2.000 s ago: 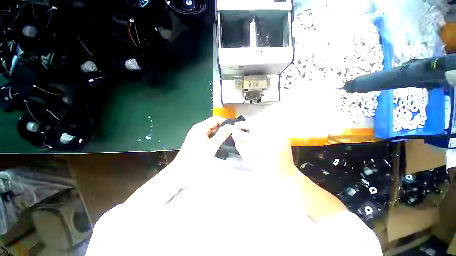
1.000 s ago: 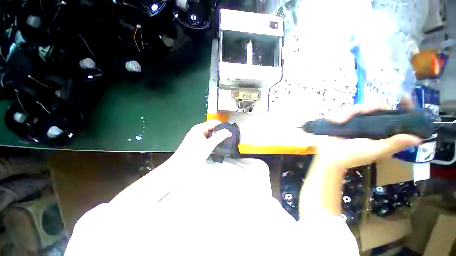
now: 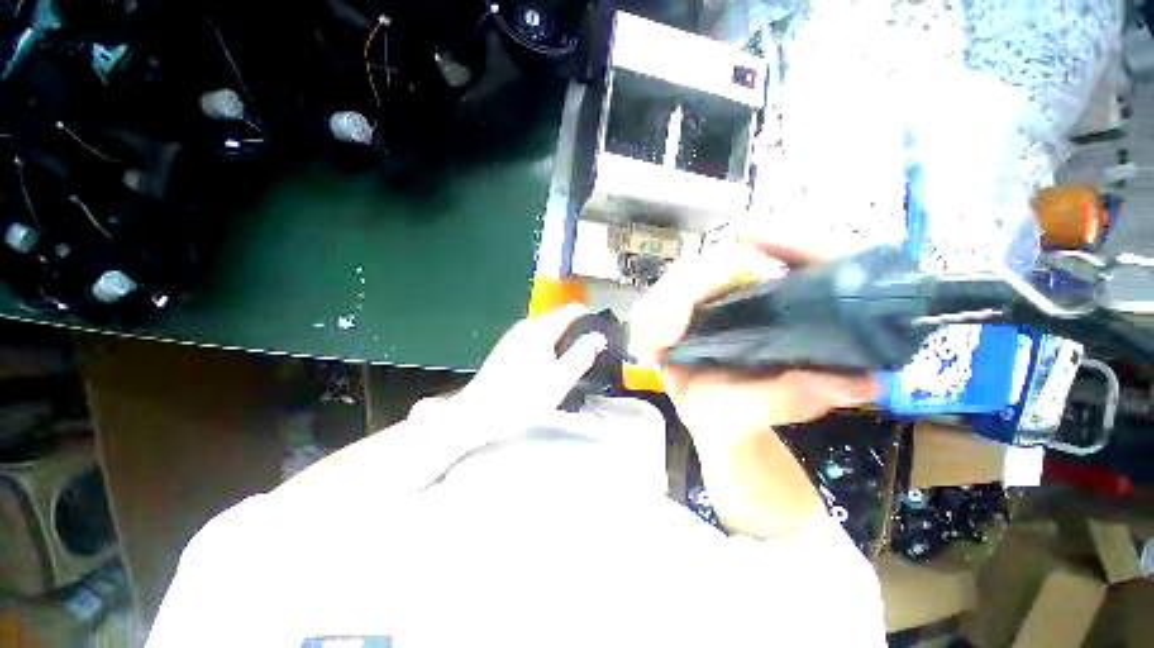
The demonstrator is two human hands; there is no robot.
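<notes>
My left hand [image 3: 538, 361] holds a small black housing [image 3: 600, 351] at the front edge of the bench, below the screw feeder. My right hand [image 3: 747, 390] is wrapped around a thick dark electric screwdriver [image 3: 810, 317], which lies nearly level and is blurred. The screwdriver's tip end points left, close beside the black housing. Whether the tip touches the housing cannot be told. The screw feeder [image 3: 673, 120] stands just behind the hands. Both hands are partly washed out by glare.
Dark housings with white stubs [image 3: 351, 125] are heaped on the green surface [image 3: 418, 266]. White small parts [image 3: 835, 152] lie right of the feeder. A blue bin [image 3: 943, 392] and orange tape roll [image 3: 1069, 217] are at the right. Cartons [image 3: 228, 468] stand below the bench.
My right hand left the housing, took hold of the screwdriver and brought it left to beside the housing. My left hand stayed on the housing. The camera view has tilted.
</notes>
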